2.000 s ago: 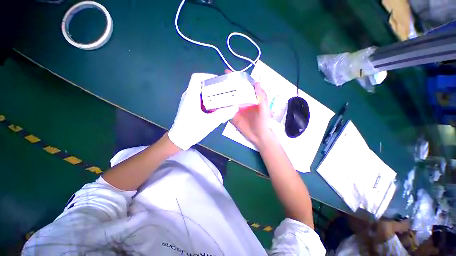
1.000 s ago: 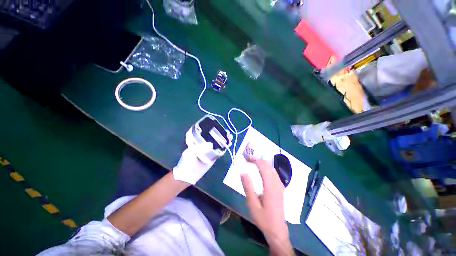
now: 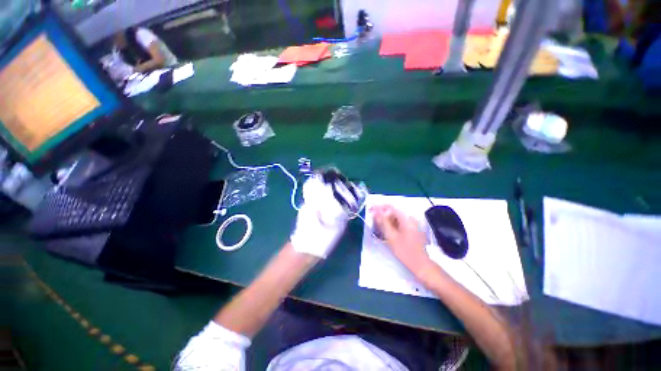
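My left hand, in a white glove, holds a white electronic unit with its dark face up. My bare right hand is just right of the unit, above the white sheet. Its fingers are curled together and blurred; I cannot tell whether they pinch anything. A white cable runs over the bench behind the left hand to the unit's area. A short piece of white lead shows between the unit and the right fingers. The cable's plug is not clear.
A black mouse lies on the instruction sheet. Pens and a record sheet are at right. A tape ring, phone, keyboard and monitor are left. A metal upright stands behind.
The view has swung up and left, showing the monitor and bench back. The label side faced up at first; the dark face shows now. My right fingers, spread before, are drawn together.
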